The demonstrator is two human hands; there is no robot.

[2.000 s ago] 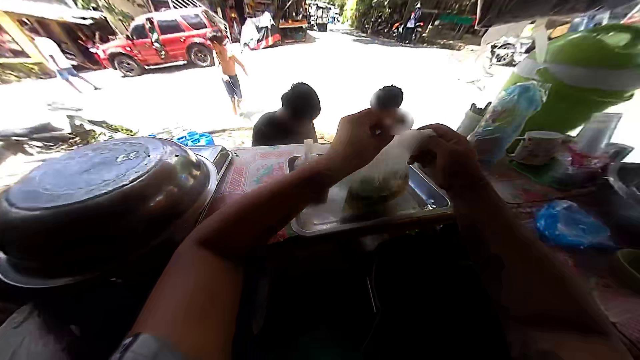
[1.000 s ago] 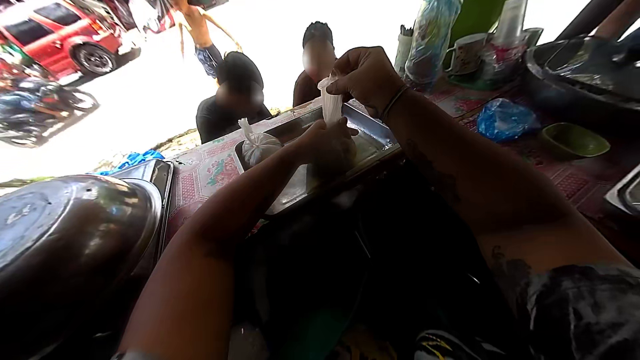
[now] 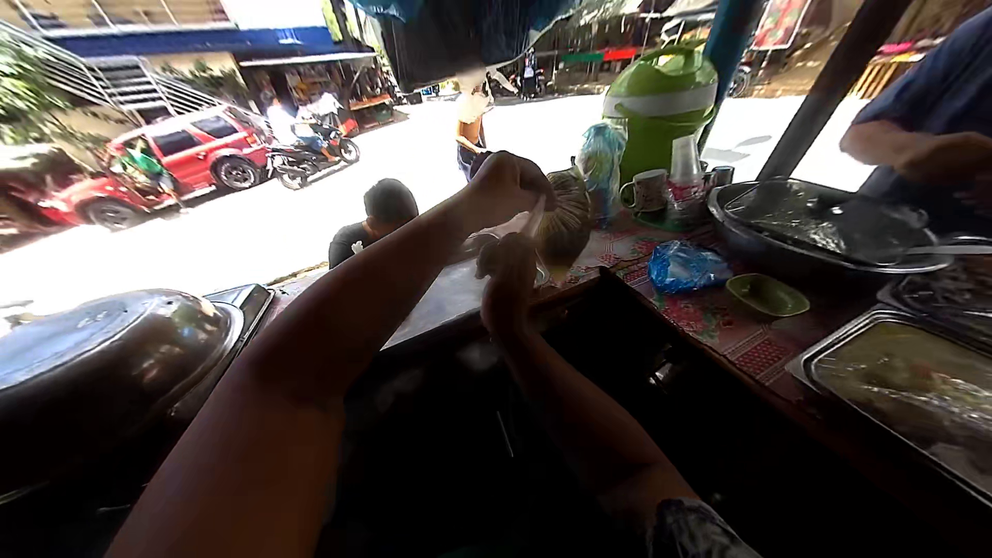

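Near the middle of the view, a clear plastic bag with greenish-brown food inside (image 3: 564,217) hangs bulging and upright, with its twisted neck pulled taut between my hands. My left hand (image 3: 511,184) grips the bag's end from above, fingers closed. Just below it, my right hand (image 3: 508,267) pinches the twisted plastic, its wrist bent. Beneath my hands, a metal tray (image 3: 442,298) lies on the table, partly hidden by my left forearm. Whether a second bag lies in it cannot be told.
A large metal basin (image 3: 108,356) stands at left. A blue plastic bag (image 3: 686,267), a green dish (image 3: 767,295), a mug (image 3: 645,191) and a green drink jug (image 3: 659,108) are at right, with plastic-covered food trays (image 3: 907,380). People are across the table and at far right.
The filled bag, low over the tray two seconds ago, now hangs sideways from my hands. My left hand has risen above my right. The view has swung up and right.
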